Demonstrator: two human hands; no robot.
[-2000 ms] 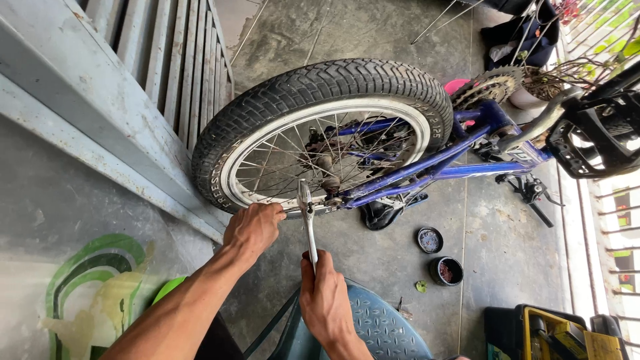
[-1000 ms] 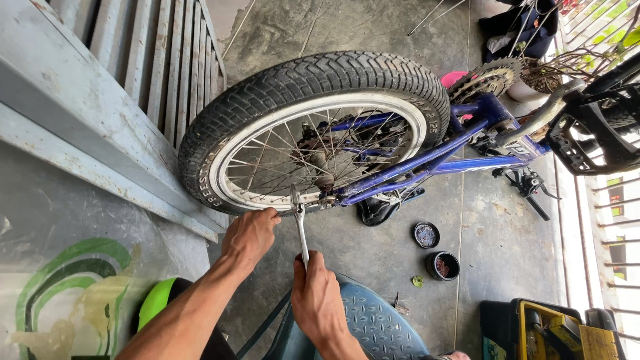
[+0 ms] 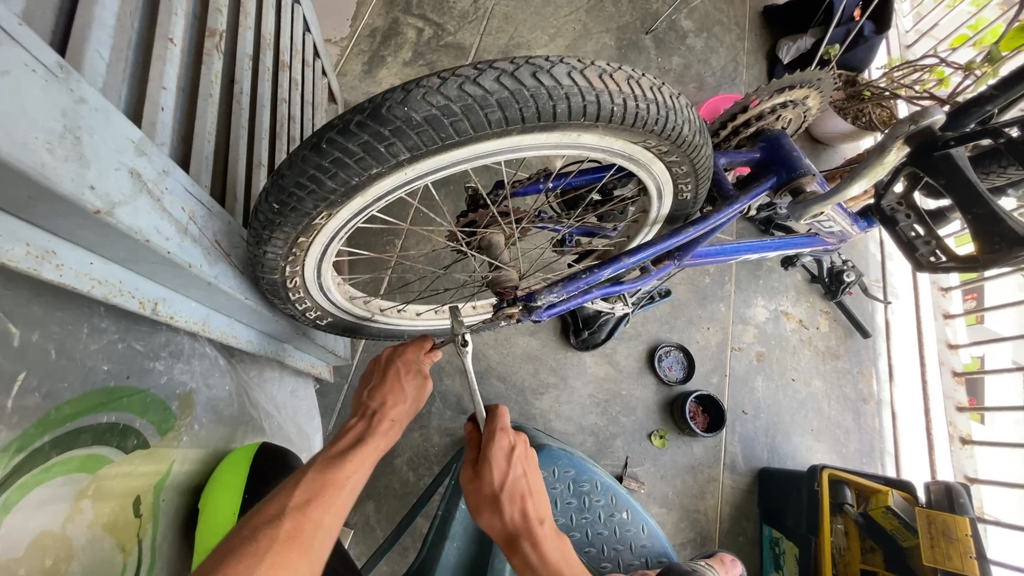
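The bicycle's rear wheel (image 3: 480,200), with a black knobby tyre and a white rim, sits in a blue frame (image 3: 640,256). My right hand (image 3: 508,472) is closed around the handle of an adjustable wrench (image 3: 470,364). The wrench's jaw is beside the rim, left of the axle end. At the left, my left hand (image 3: 396,380) has its fingertips on a thin metal piece that runs towards the axle; the fingers partly hide it. Whether the wrench jaw grips that piece cannot be told.
Grey metal slats (image 3: 200,104) stand close on the left. A blue-green plastic stool (image 3: 600,504) is below my right hand. On the floor are an open grease tub (image 3: 699,414), its lid (image 3: 673,364) and a toolbox (image 3: 820,512). A potted plant (image 3: 848,112) stands at the upper right.
The wrench head has shifted away from the axle area to the lower left of it, beside my left fingertips. Both hands keep their holds.
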